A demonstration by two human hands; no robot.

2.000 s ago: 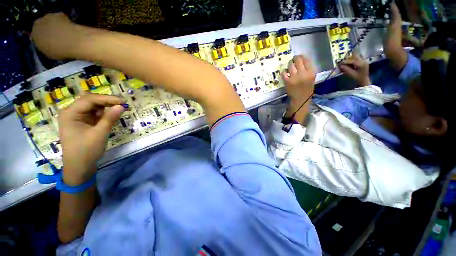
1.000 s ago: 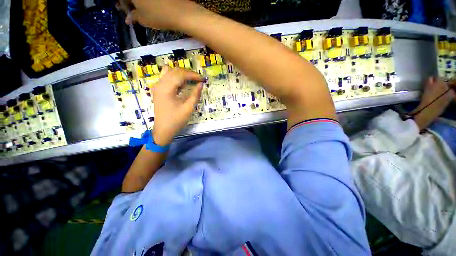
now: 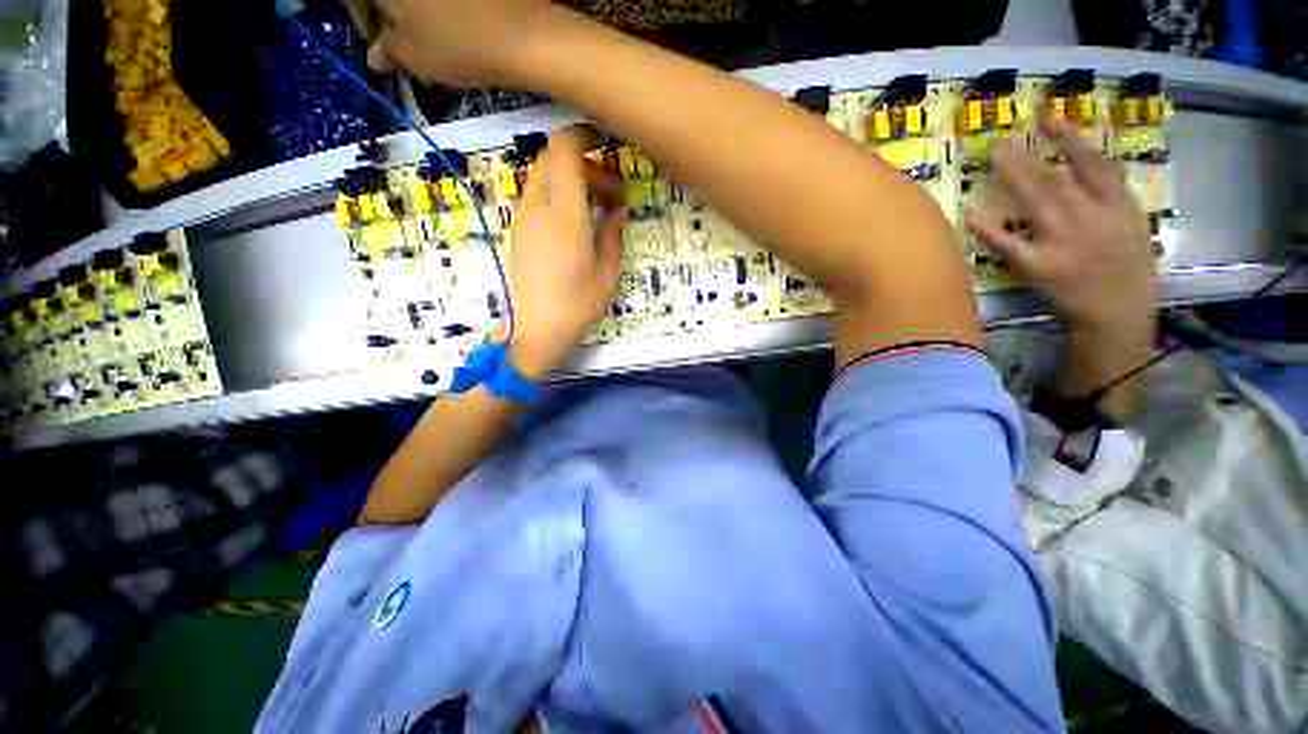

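The cream-white circuit board panel (image 3: 689,287) lies along the track, with yellow transformers and black parts along its far edge. My left hand (image 3: 567,244), with the bright blue wrist strap (image 3: 495,373), is over the panel's left half. Its fingers are curled down by the yellow transformers; whether they hold a part is hidden. My right forearm crosses above the panel. My right hand (image 3: 430,36) is at the top edge, partly cut off, by the dark blue components (image 3: 316,93); its fingertips and any contents cannot be made out.
Another board panel (image 3: 108,337) lies left on the grey metal track (image 3: 280,308). A heap of yellow parts (image 3: 165,122) is in a black bin at far left. A neighbour's blurred hand (image 3: 1076,237) is over the panel's right end. The blue cord (image 3: 488,230) runs up from my strap.
The view has swung left, then settled. My left hand has moved right along the panel and its fingers have turned down toward the transformers. The neighbour's hand has reached over the panel's right end.
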